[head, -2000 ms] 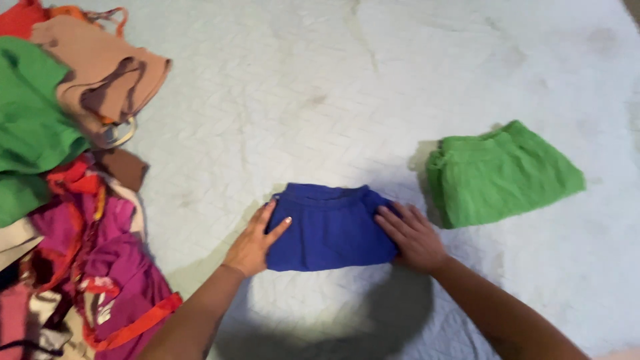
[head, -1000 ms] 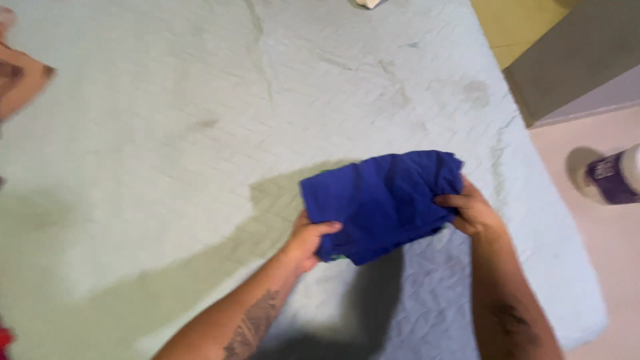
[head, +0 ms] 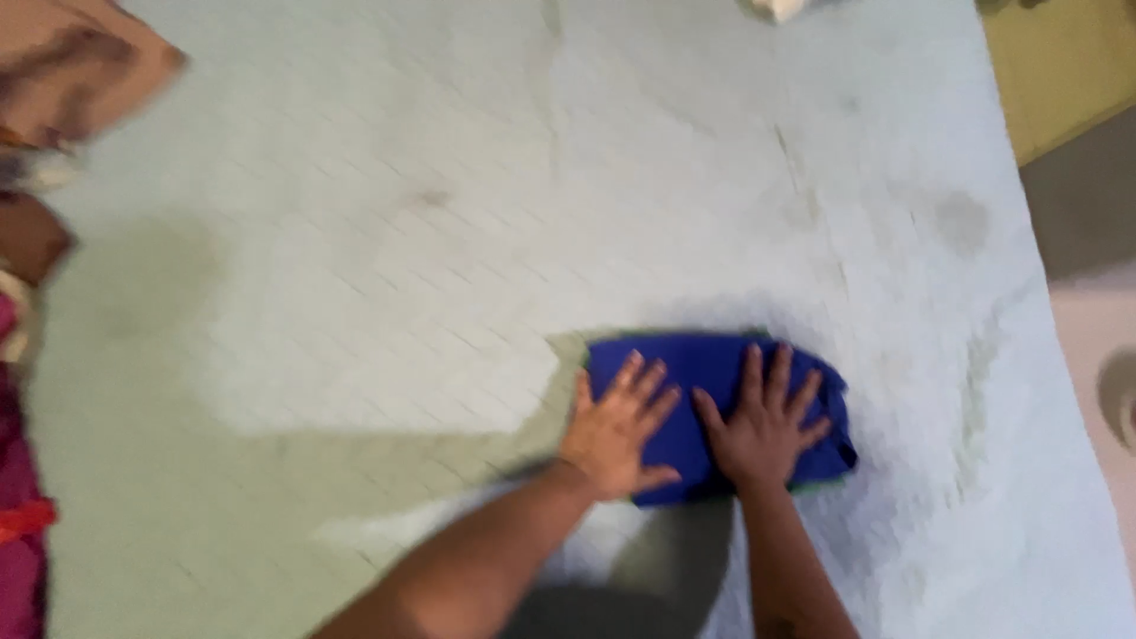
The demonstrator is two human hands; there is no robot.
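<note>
A folded blue cloth garment [head: 701, 373] lies on the pale quilted bed cover [head: 373, 293], right of the middle of the view. Thin green edges show around it, from a green cloth lying beneath. My left hand [head: 619, 430] rests flat on its left part with the fingers apart. On its right part lies my right hand [head: 765, 426], palm down and fingers spread. Neither hand grips the cloth. Most of the green cloth is hidden by the blue one.
At the left edge lie a tan garment [head: 98, 71], a brown cloth [head: 31, 238] and a magenta cloth [head: 18, 479] with a red strip. A white object [head: 781, 7] is cut off at the top. The cover's edge runs down the right side, with floor beyond.
Two seconds ago the blue garment lay left of the green one; a second ago my hands held it up. Now it lies flat over green cloth, and both hands have let go of its sides.
</note>
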